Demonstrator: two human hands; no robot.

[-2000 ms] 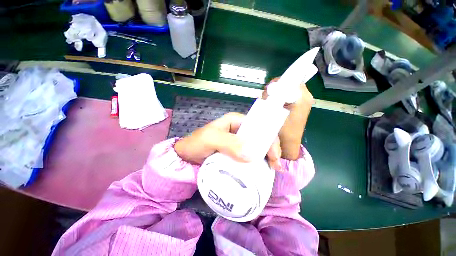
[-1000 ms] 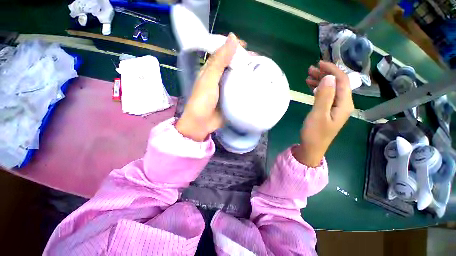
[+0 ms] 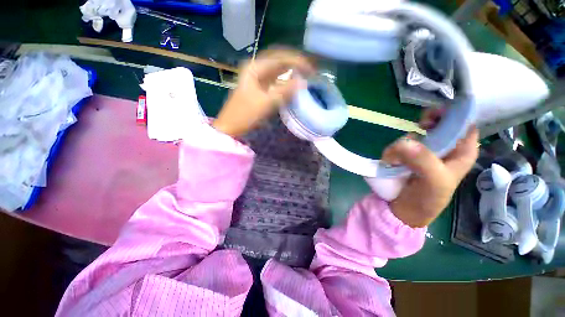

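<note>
White cat-ear headphones are held up in front of me, opened out, with pale blue pads. One cup is near the middle; the other is at the top, cut by the picture's edge. My right hand grips the headband on the right. My left hand is blurred, its fingers bent at the edge of the middle cup. A small whitish spot shows between its fingers; whether it holds something is unclear. A dark grey printed bag lies flat below.
A pink-red mat lies at left with a white stack and a red item. A blue tray of white bags is far left. A white bottle stands behind. More headphones lie at right.
The headphones have swung to the right and turned, now opened out. My right hand has moved from empty air onto the headband. My left hand has let go of the headband and is at a cup.
</note>
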